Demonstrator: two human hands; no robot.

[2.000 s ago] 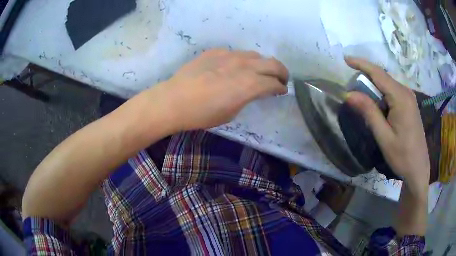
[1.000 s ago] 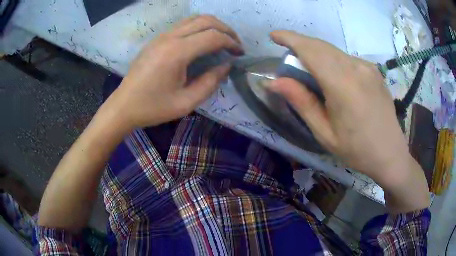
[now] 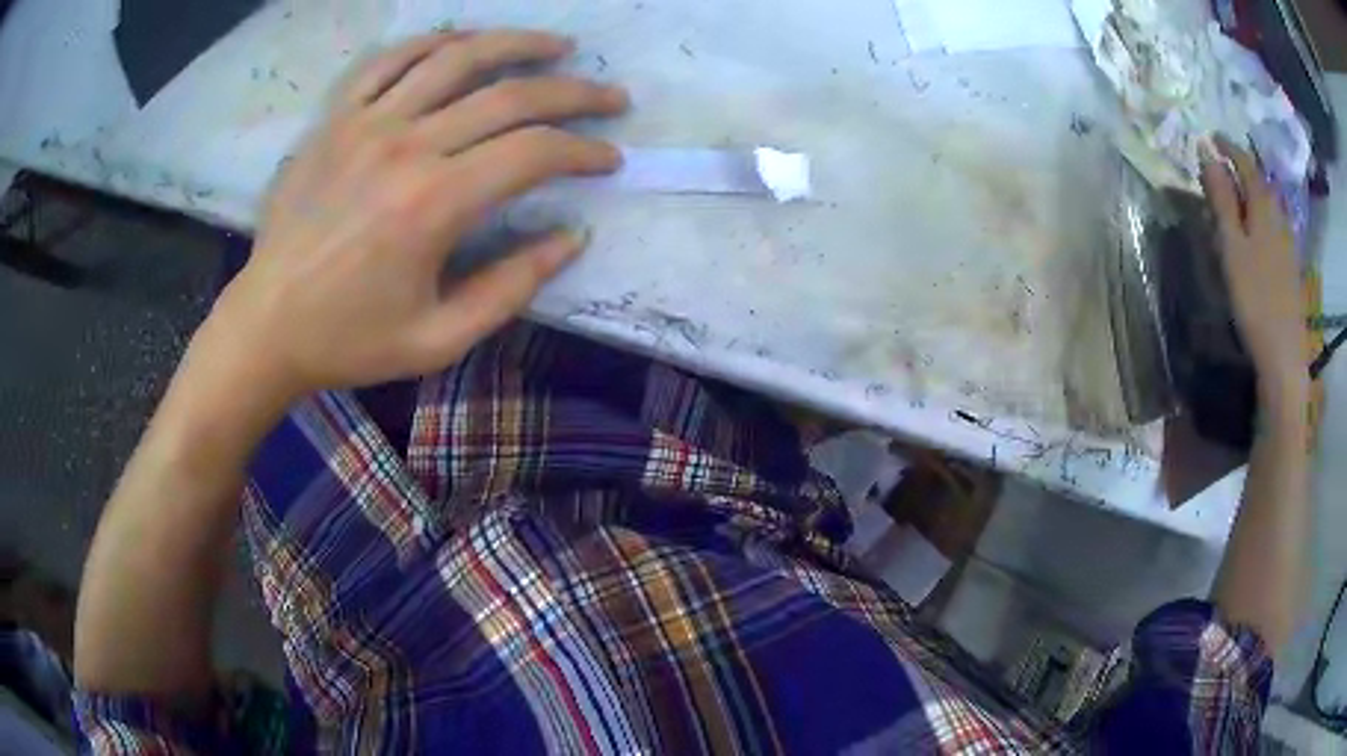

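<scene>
A narrow pale folded piece (image 3: pixel 694 170) lies flat on the white-covered table, with a brighter white bit at its right end. My left hand (image 3: pixel 443 192) is over its left end, palm down with fingers apart. The fingertips touch or hover just above the piece; I cannot tell which. The iron (image 3: pixel 1145 318) is at the right end of the table, blurred, over or beside a dark brown pad. My right hand (image 3: pixel 1256 281) is at the iron's far side, partly blurred, and its grip on the handle cannot be made out clearly.
Dark pieces (image 3: pixel 177 42) lie at the upper left. White sheets (image 3: pixel 997 22) lie at the far side, right of centre. A crumpled white heap (image 3: pixel 1174 89) is behind the iron. The padded table's near edge (image 3: pixel 827 392) runs slantwise in front of my body.
The iron has moved from the middle of the table to the right end, along with my right hand. My left hand has moved left and flattened, and the narrow piece is uncovered.
</scene>
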